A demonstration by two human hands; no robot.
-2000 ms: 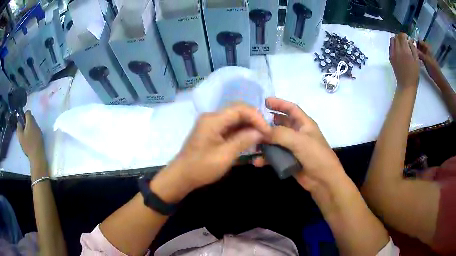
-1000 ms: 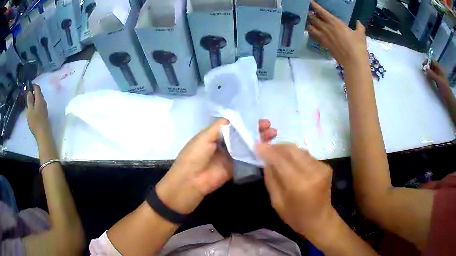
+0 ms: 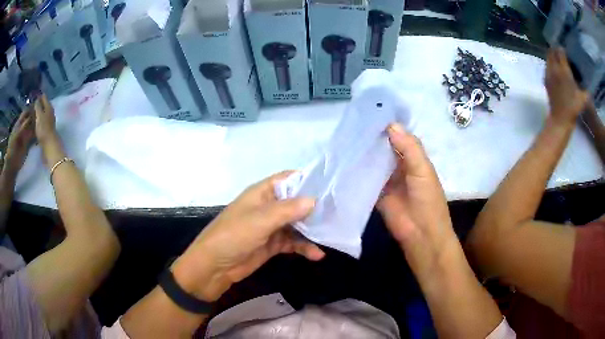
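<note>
A handheld fan in a white translucent protective bag [image 3: 351,159] is held tilted in front of me, its round head up and to the right. The bag covers the whole fan. My left hand [image 3: 255,228] grips the lower left side of the bag, thumb on top. My right hand [image 3: 418,189] holds the right side, thumb near the fan's head. An empty white bag [image 3: 152,155] lies flat and wrinkled on the tabletop to the left.
Open retail boxes [image 3: 278,66] stand in a row at the back. A pile of small dark accessories [image 3: 474,76] and a white coiled cable [image 3: 466,109] lie at the right. Another person's arm [image 3: 531,172] is at the right, others' hands [image 3: 43,126] at the left.
The bag now covers the fan's handle end, which stuck out before. The bagged fan has tilted to the right. The neighbour's arm at the right has drawn back from the boxes; one box at the back right is gone.
</note>
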